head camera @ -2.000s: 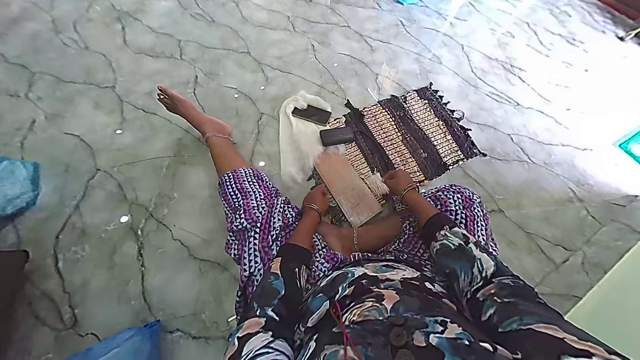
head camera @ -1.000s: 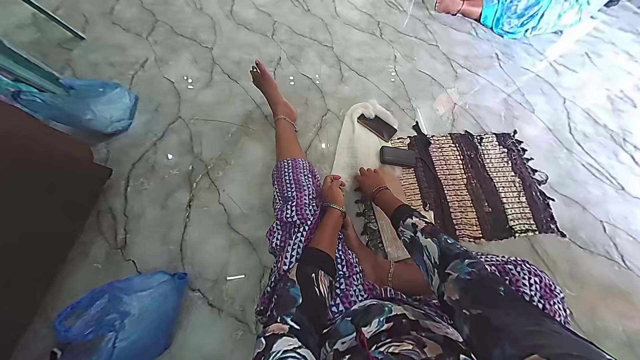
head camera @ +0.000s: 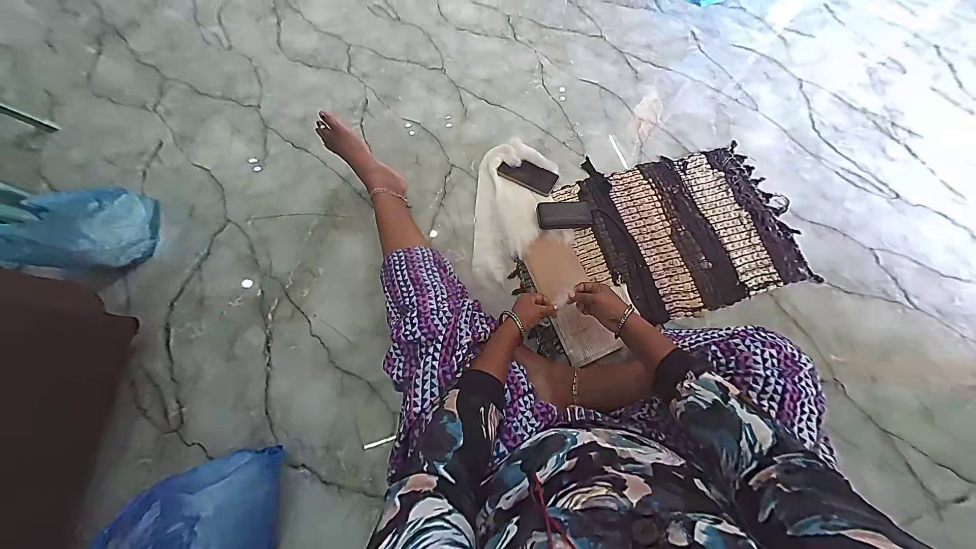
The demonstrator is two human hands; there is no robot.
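Note:
A flat brown board (head camera: 583,332) lies across my folded leg, its upper end beside a white fluffy cloth or fibre (head camera: 496,217). My left hand (head camera: 535,307) is over the board's left edge, its fingertips pinched together around something small and pale. Close to it on the right, my right hand (head camera: 598,303) has thumb and finger pinched, with a wisp of whitish material between the two hands. What exactly each hand holds is too small to tell. A phone (head camera: 528,177) lies on the white cloth, and a dark case or phone (head camera: 564,215) rests at the mat's edge.
A striped woven mat (head camera: 686,229) with dark fringes lies to the right on the marble-patterned floor. Blue plastic bags are at the left (head camera: 91,229) and lower left (head camera: 198,503). A dark brown object (head camera: 53,404) stands at the left edge. Small white bits dot the floor.
My hands were close together at the cloth's lower part one second ago; now they are slightly apart over the board. The view has swung notably between frames.

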